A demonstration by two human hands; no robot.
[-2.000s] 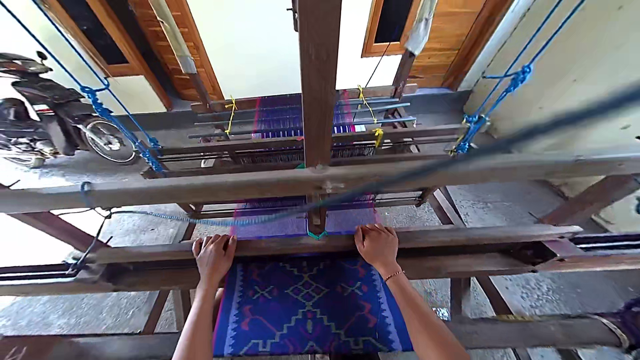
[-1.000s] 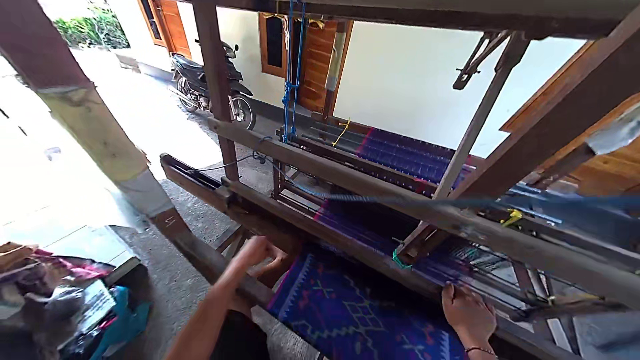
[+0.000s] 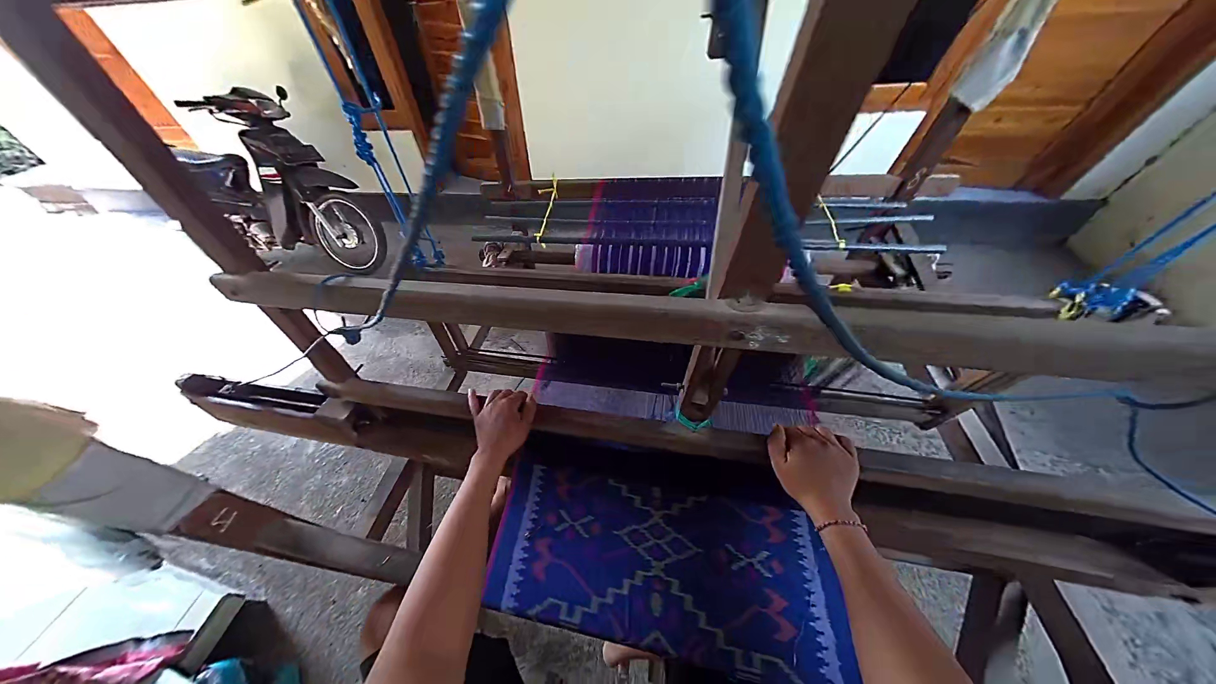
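Note:
My left hand (image 3: 502, 423) curls over the top wooden bar of a loom's batten (image 3: 627, 429), near the left edge of the woven cloth. Farther right, my right hand (image 3: 815, 465), with a bracelet at the wrist, grips the same bar near the cloth's right edge. The blue patterned cloth (image 3: 655, 570) stretches from the batten down between my forearms. Behind the bar run the purple warp threads (image 3: 608, 399), partly hidden by an upright beam (image 3: 779, 161). A blue rope (image 3: 769, 180) hangs in front of the loom frame.
A thick wooden crossbeam (image 3: 570, 313) spans the loom beyond my hands. The shuttle box (image 3: 275, 394) juts out at the left. A motorcycle (image 3: 285, 180) stands at the back left by the wall. At the lower left, fabric (image 3: 114, 660) lies near a tiled ledge (image 3: 104, 608).
My left hand, off the bar's top and lower near the cloth's left edge one second ago, is back on the bar. The view has swung left and partly back.

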